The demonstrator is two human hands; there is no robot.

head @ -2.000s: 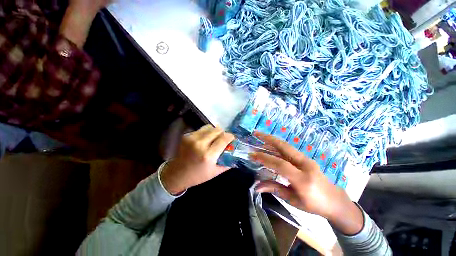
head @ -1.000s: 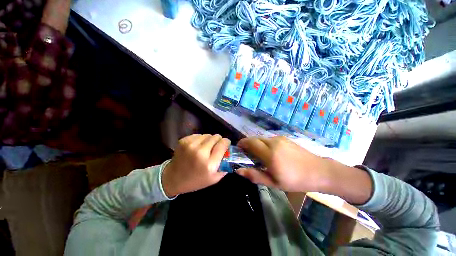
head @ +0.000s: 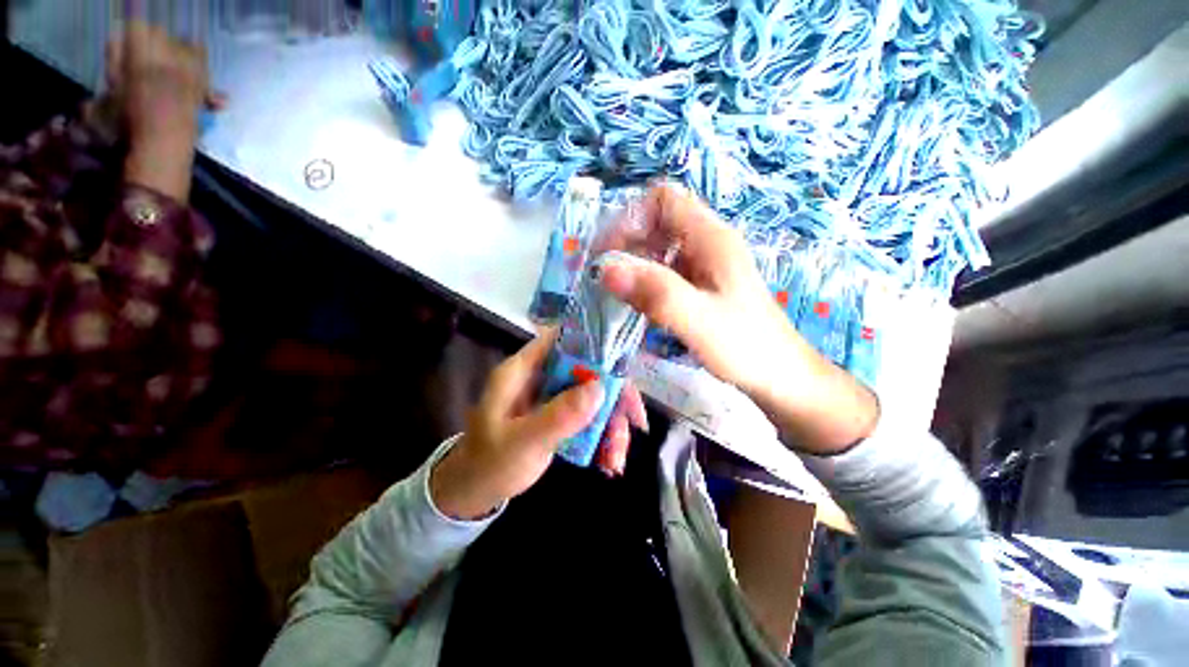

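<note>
My left hand (head: 515,424) holds a retail pack (head: 570,430) by its blue lower part, thumb beside the orange-red spot; pale cord loops stand up above the card. My right hand (head: 691,280) is at the top of this pack, thumb and fingers bent around the clear film at its upper end. A row of packs (head: 850,326) lies along the table edge behind my right hand, which hides its middle. The leftmost pack of the row (head: 563,248) shows just left of my right fingers.
The bulk cable pile (head: 769,117) covers the back of the white table (head: 430,235). A few carded cables (head: 415,111) lie left of it, and a small ring (head: 318,173) farther left. Another person's hand (head: 157,85) is at the upper left. Open cartons (head: 157,573) stand below.
The held pack has turned upright and its cord loops now show. My right hand has moved up to its top end, over the row. The other person's hand has come back over the table.
</note>
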